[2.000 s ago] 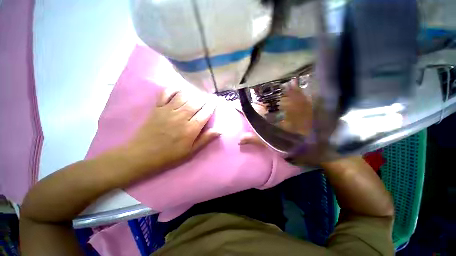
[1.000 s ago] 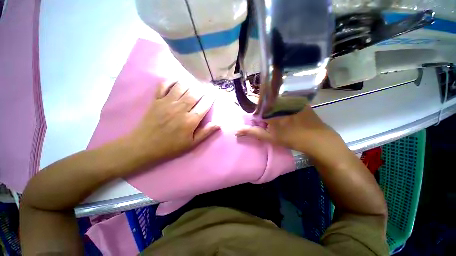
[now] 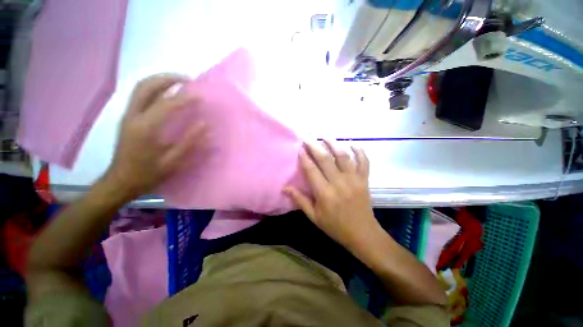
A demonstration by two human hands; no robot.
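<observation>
A pink garment panel (image 3: 240, 150) lies on the white table in front of me, its lower part at the table's front edge. My left hand (image 3: 163, 131) is on the panel's left part, blurred, with fingers spread; whether it grips the cloth is unclear. My right hand (image 3: 332, 182) lies palm down at the panel's right edge, fingers apart, fingertips on or beside the cloth. The presser foot and needle area (image 3: 374, 69) of the sewing machine is up and to the right, apart from the panel.
A stack of pink cut panels (image 3: 73, 76) lies at the left. A black block (image 3: 465, 96) with a red ring-shaped item sits on the machine bed. A blue crate (image 3: 181, 246) with pink cloth and a green basket (image 3: 511, 255) with scraps stand below the table's front edge (image 3: 447, 195).
The panel has come out from the needle area and moved left towards me. My left hand has moved left, my right hand left and down. The view has shifted, showing more machine bed.
</observation>
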